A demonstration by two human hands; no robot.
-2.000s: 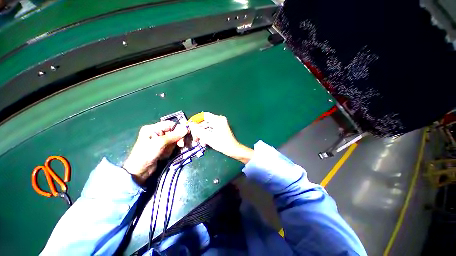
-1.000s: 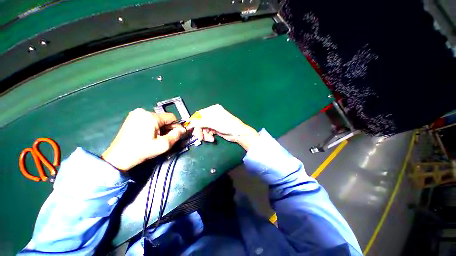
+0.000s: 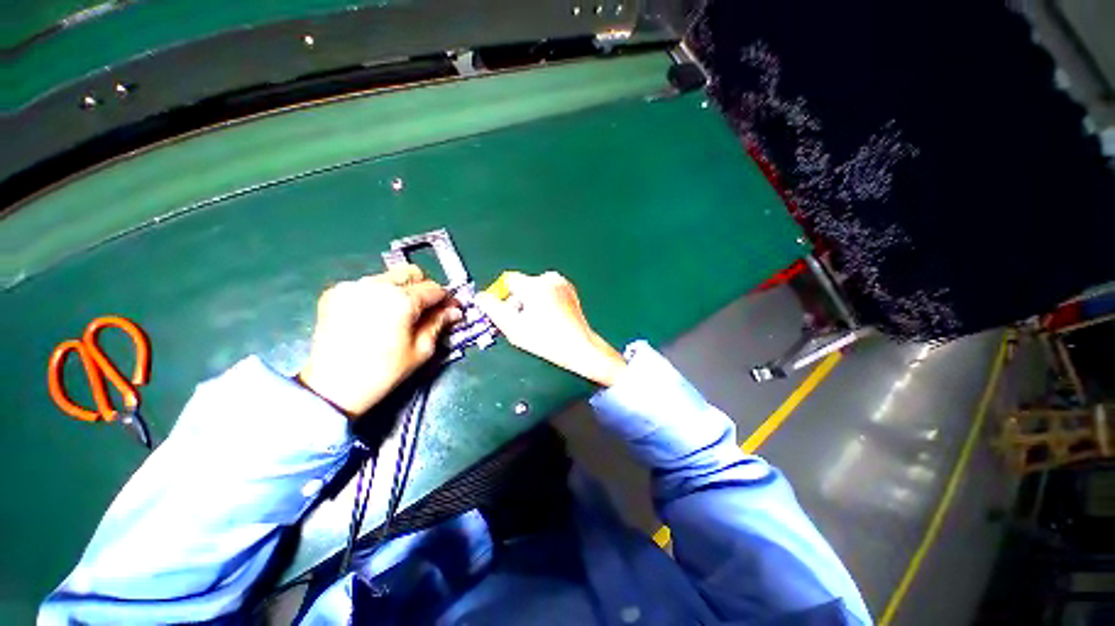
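A silver-grey fixture (image 3: 452, 261) lies on the green bench, its rectangular window at the far end and ribbed slots at the near end. My left hand (image 3: 382, 333) is over its left side, fingertips pinched together at the slots; any fine wire between them is too small to tell. My right hand (image 3: 547, 320) is at its right side, closed on a small yellow-orange-handled tool (image 3: 499, 289), mostly hidden by the fingers. Black cables (image 3: 406, 459) run from under my left hand to the bench's near edge.
Orange-looped scissors (image 3: 100, 369) lie at the left on the bench. A conveyor rail (image 3: 367, 76) runs beyond the bench. A large mass of hanging black cables (image 3: 929, 159) with pale ends is at the right. A ribbed cable bundle (image 3: 489, 483) shows at the near edge.
The fixture's window has come into clearer view since the first frame. My right hand has shifted slightly right, off the slots, showing more of them. The camera view has shifted a little.
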